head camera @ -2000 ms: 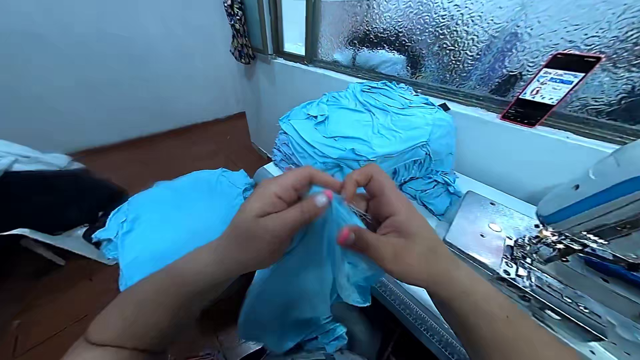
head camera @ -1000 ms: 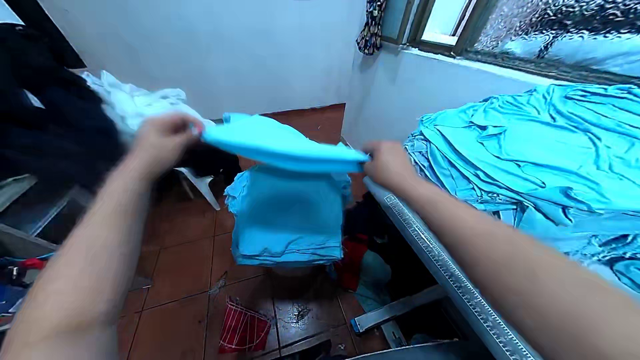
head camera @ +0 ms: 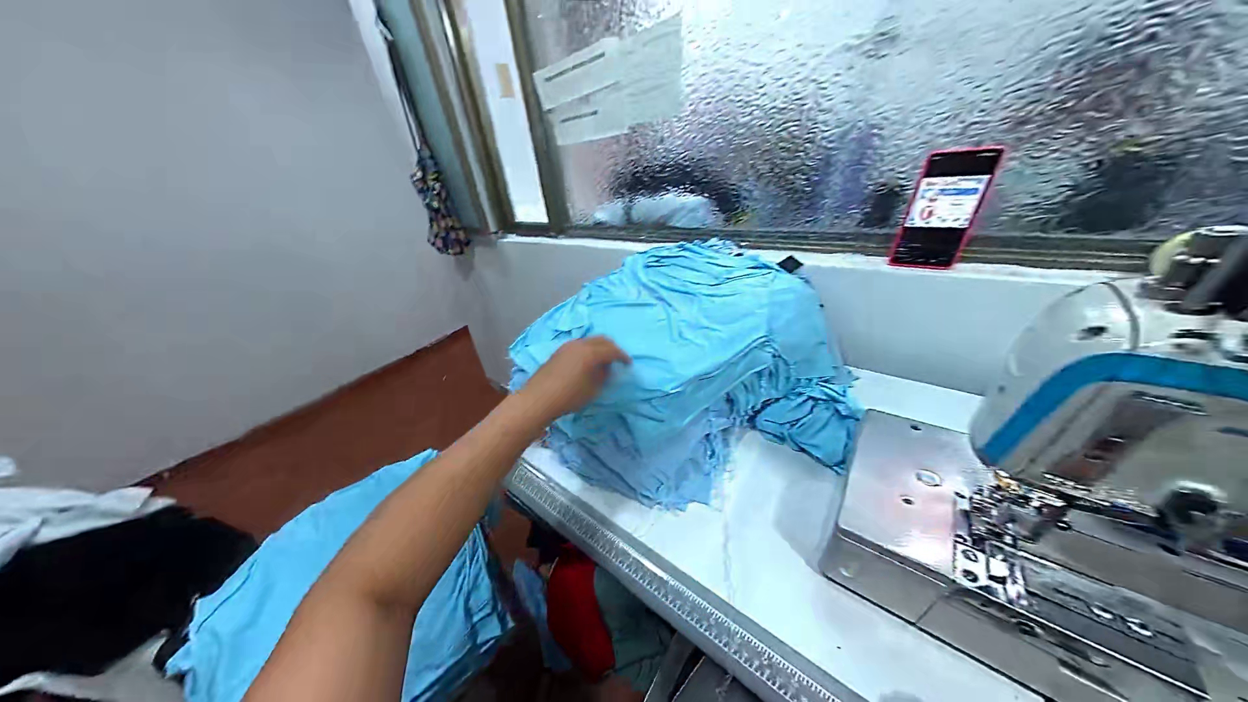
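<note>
My left hand [head camera: 585,370], blurred, reaches over the left part of a tall pile of light blue fabric pieces [head camera: 692,322] on the white sewing table. Its fingertips are at the upper cloth; whether they grip any of it cannot be told. My right hand is not seen. Another stack of light blue cloth [head camera: 322,546] lies low on the left, partly hidden behind my left forearm.
An industrial sewing machine [head camera: 1102,468] stands on the right of the table. A measuring tape [head camera: 673,595] runs along the table's front edge. A phone [head camera: 944,210] leans against the window. Black and white cloth [head camera: 107,565] lies at lower left.
The view has swung right. The light blue piece that both hands held stretched over the low stack is no longer in them to be seen. My left hand is now at the table pile.
</note>
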